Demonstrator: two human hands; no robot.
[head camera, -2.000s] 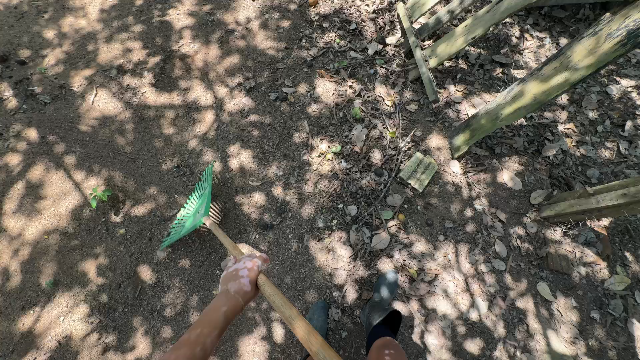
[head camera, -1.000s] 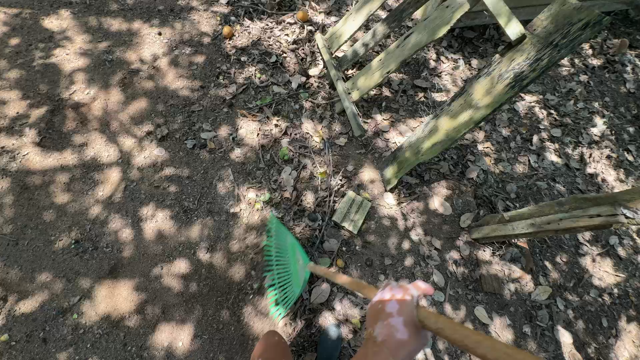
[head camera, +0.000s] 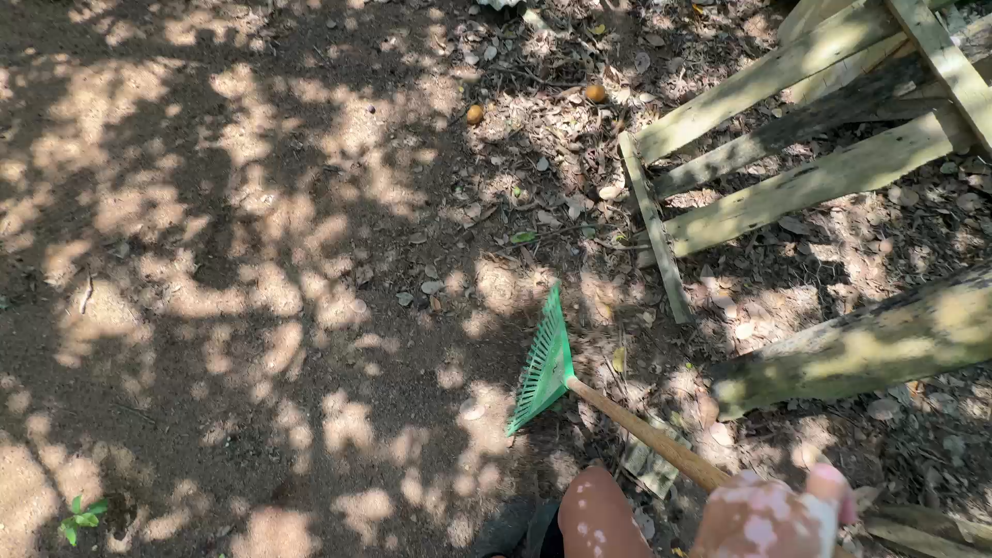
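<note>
My left hand (head camera: 763, 515) is at the lower right edge, partly cut off, closed around the wooden handle of a leaf rake. The handle (head camera: 651, 438) slants up and left to the green fan-shaped rake head (head camera: 546, 364), whose tines point left over dirt and dry leaves. Whether the tines touch the ground is hard to tell. My right hand is out of view. Below the rake head, my bare knee (head camera: 601, 515) and part of a dark shoe (head camera: 504, 527) show at the bottom edge.
Weathered wooden slats (head camera: 806, 190) joined by crosspieces lie at the upper right. Below them a thick post (head camera: 860, 349) juts in. A short board piece (head camera: 655, 461) lies beneath the handle. Two orange fruits (head camera: 595, 94) rest among leaves, and a green seedling (head camera: 83, 518) grows at lower left.
My left hand and the rake have moved from the left of the view to the right. The view has shifted, bringing more of the slats and the orange fruits into sight.
</note>
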